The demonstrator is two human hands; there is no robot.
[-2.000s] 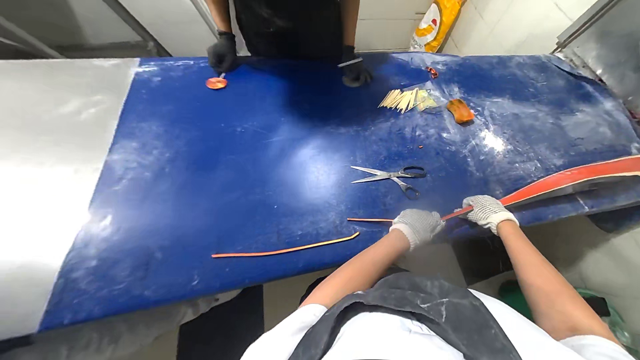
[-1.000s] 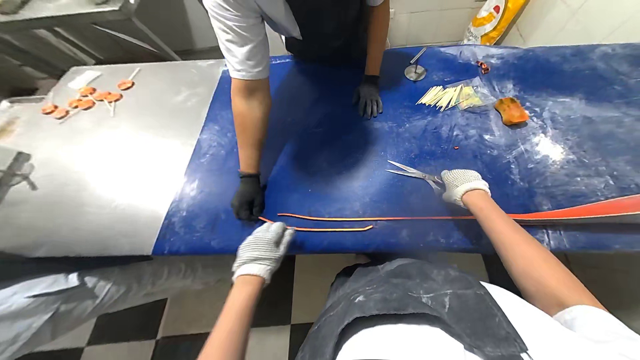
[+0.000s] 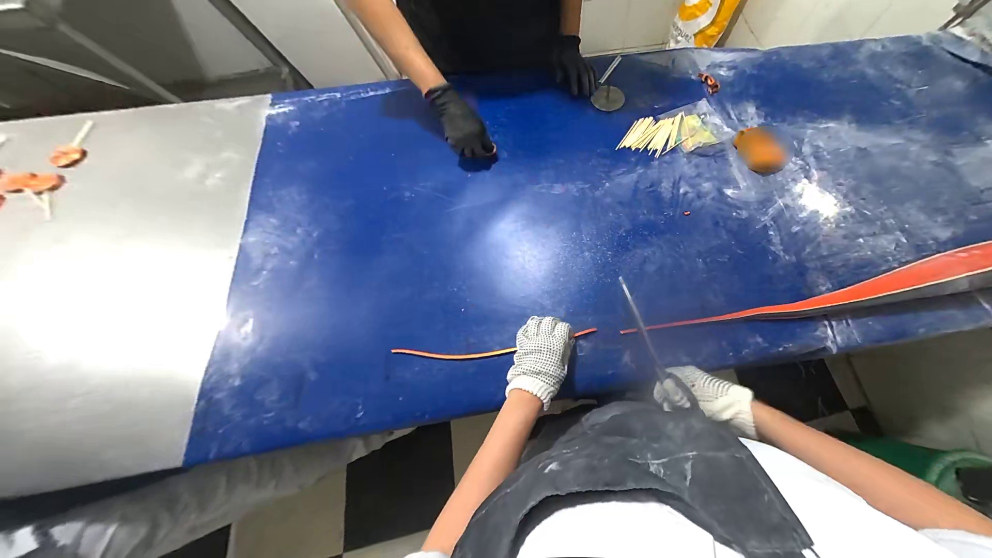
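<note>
My left hand, in a white dotted glove, lies on a thin orange-red candy strand near the table's front edge; whether the fingers grip it is hidden. My right hand, gloved alike, holds metal scissors by the dark handles, with the blades pointing up and away over the table. Just beyond the blades begins the thin end of a long red candy strip, which widens toward the right edge. A small gap parts it from the strand under my left hand.
Across the blue-covered table, a person's black-gloved hand holds a small piece. Farther right are a metal disc with a handle, wooden sticks and an orange lump. Lollipops lie on the grey surface at left.
The scissors, flat beside my right hand a second ago, are now lifted in it. The strand is now separate from the long strip. The other person's hand has drawn back from the front strands.
</note>
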